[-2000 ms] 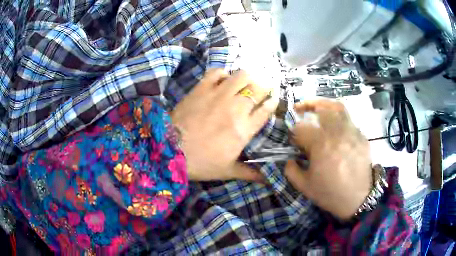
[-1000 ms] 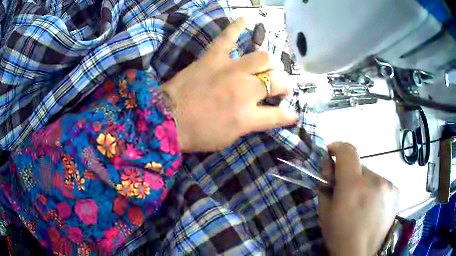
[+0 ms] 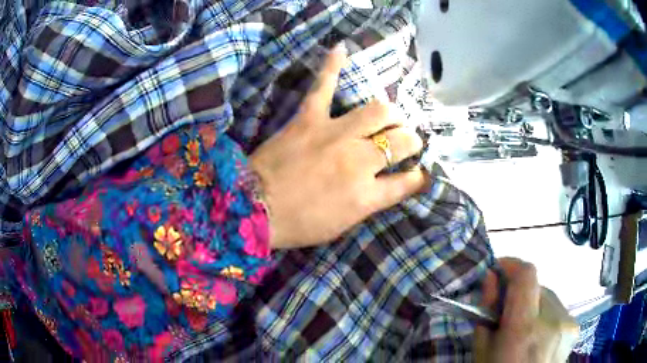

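Observation:
The plaid garment in brown-black, blue and white spreads over the left and centre and reaches the presser foot area. My left hand, with a gold ring, lies flat on it with fingers spread, fingertips just left of the foot. My right hand is at the lower right, cut off by the bottom edge, closed around slim silvery pointed snips or tweezers. Their points face left over the cloth. The needle is not clearly visible.
The white sewing machine head fills the upper right. A jointed metal attachment lies on the bed. Black-handled shears lie right of it. A brown-rimmed box edge and blue crate are at the right.
My right hand has moved from beside my left hand near the foot down and right, with the pointed tool. My left hand has flattened and spread on the cloth. More cloth shows near the foot.

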